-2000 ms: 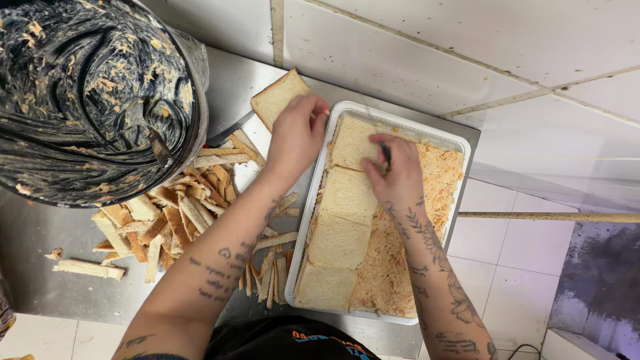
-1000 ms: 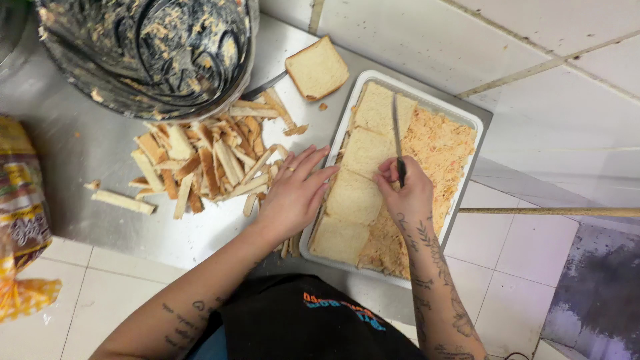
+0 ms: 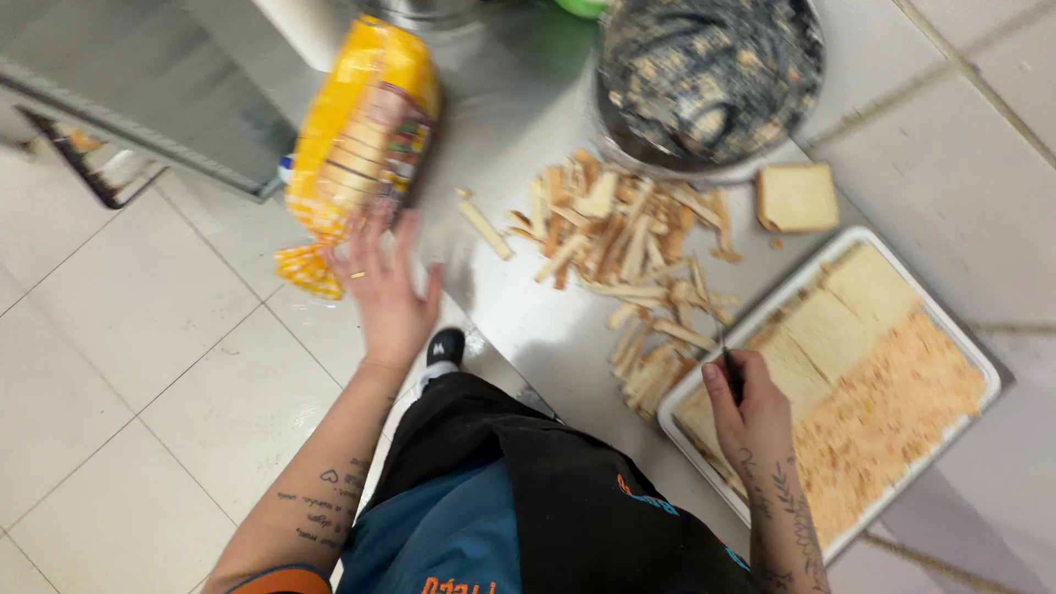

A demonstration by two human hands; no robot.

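My left hand point(image 3: 386, 285), fingers spread, is at the lower end of a yellow plastic bag of sliced bread point(image 3: 363, 132); blur hides whether it touches. My right hand point(image 3: 752, 404) grips a knife point(image 3: 732, 371) by its black handle, the thin blade pointing over the crust strips. Beneath that hand lies a white tray point(image 3: 994, 388) with crustless bread slices point(image 3: 858, 289) along one side and an orange, shredded-looking filling point(image 3: 899, 412) exposed on the other. A bread slice with crust point(image 3: 798, 198) rests above the tray. Cut crusts point(image 3: 635, 223) are heaped left of it.
A large dark pot point(image 3: 714, 82) smeared with creamy residue stands at the top of the steel table point(image 3: 511, 313). A green object point(image 3: 584, 7) shows at the top edge. Tiled wall lies to the right, tiled floor and a metal surface to the left.
My left hand has left the tray side and reached the bread bag. The crusted slice, near my left hand two seconds ago, lies on the table. The view has swung left.
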